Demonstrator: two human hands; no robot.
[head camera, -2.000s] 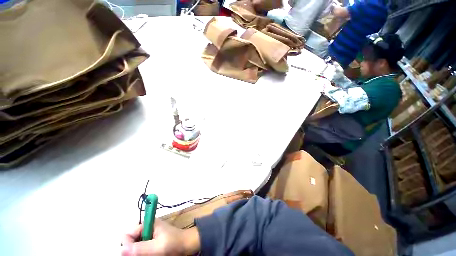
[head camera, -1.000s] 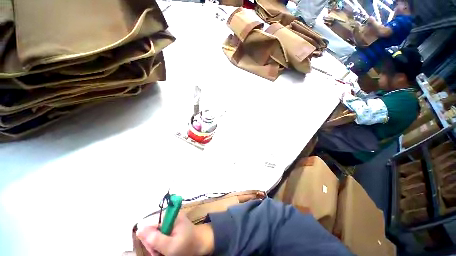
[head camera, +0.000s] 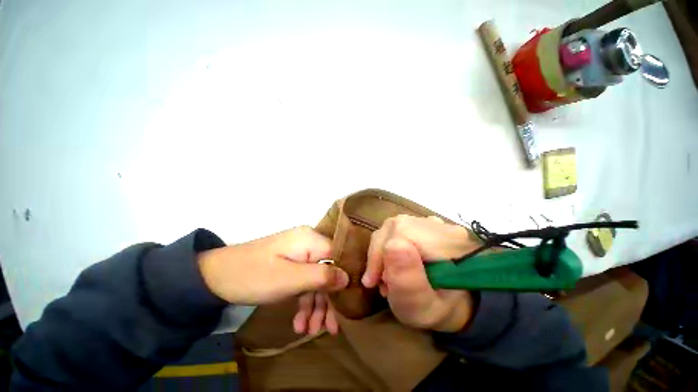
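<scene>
The tan-brown bag body lies against the table edge with its rim up and part of its mouth open. My left hand pinches the bag near the rim, with a small shiny metal ring at the fingertips. My right hand is closed round the green-handled tool, its fingertips at the bag beside my left hand. The tool's handle points right, with black cord at its end. The tool's tip is hidden by my hand and the bag.
On the white table at upper right stand a red tape-wrapped can with a silver-capped bottle, and a flat wooden-handled tool. A yellowish block and a small round item lie below. More brown bags are at lower right.
The view has turned down to the bag and table edge. My left hand is now in view, holding the bag. My right hand has the green tool at the bag, its handle now pointing right.
</scene>
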